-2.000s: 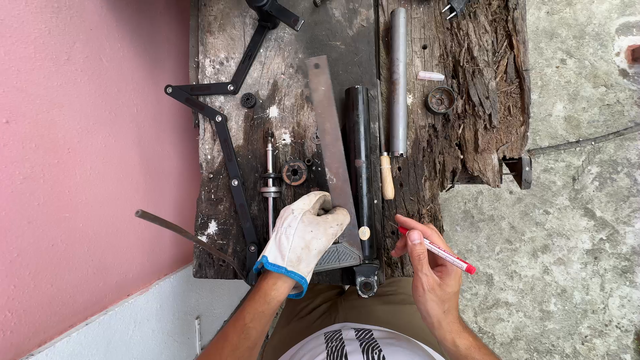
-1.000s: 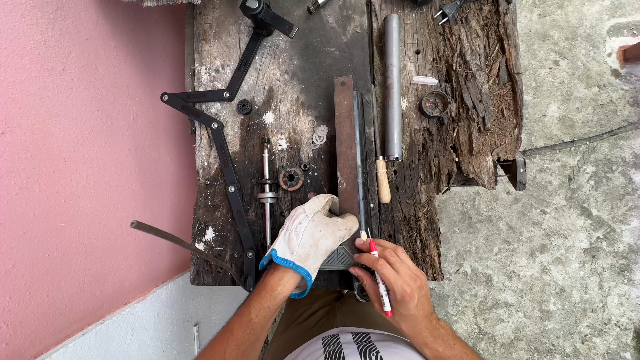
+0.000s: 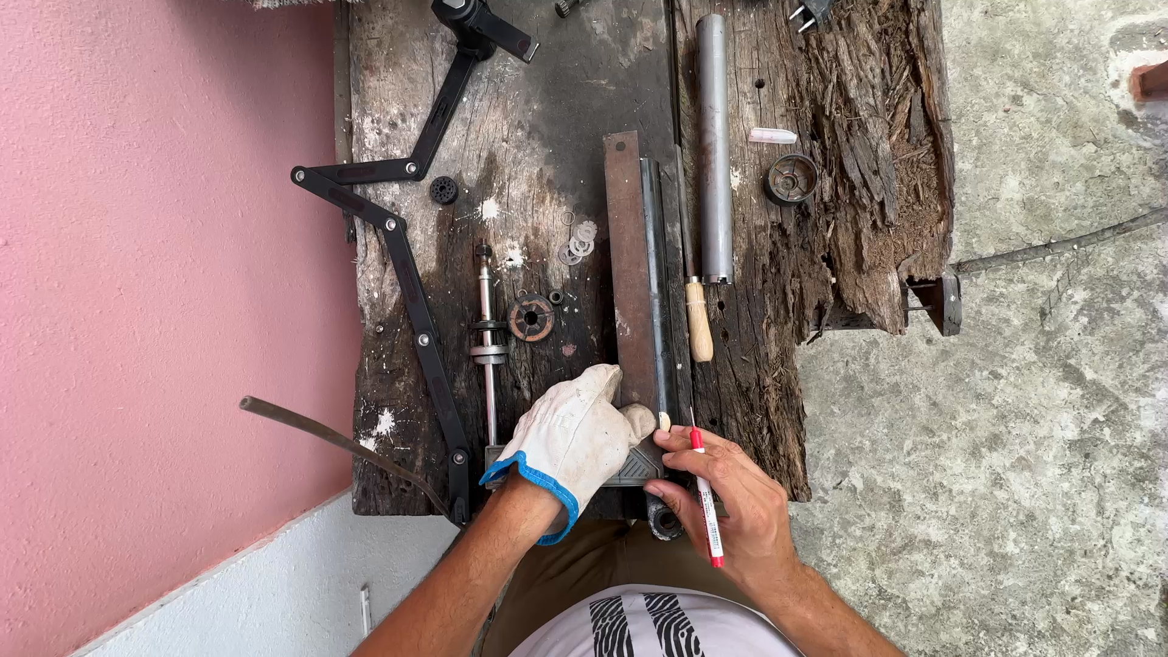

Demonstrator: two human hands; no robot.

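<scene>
My left hand (image 3: 575,438), in a white work glove with a blue cuff, grips the lower end of a rusty try square, its steel blade (image 3: 630,265) lying over a black metal tube (image 3: 652,237). Bare, my right hand (image 3: 730,493) holds a red-and-white marker pen (image 3: 707,502) between its fingers, tip pointing up. Its thumb and index finger are at the square's lower corner and the tube's near end. A pale spot (image 3: 664,422) shows on the tube by the index fingertip. The tube's end fitting (image 3: 663,520) sticks out below the hands.
On the worn wooden bench (image 3: 566,82) lie a grey metal tube (image 3: 714,146), a wood-handled tool (image 3: 698,319), a damper rod (image 3: 488,347), a ring-shaped part (image 3: 531,317), thin washers (image 3: 579,242), a round cap (image 3: 791,179), a pen cap (image 3: 772,136) and a black folding lock (image 3: 411,274).
The square's blade has swung from a slant to nearly parallel with the black tube and now overlaps it. My right hand has moved left to the square's corner, and the marker has turned in its fingers.
</scene>
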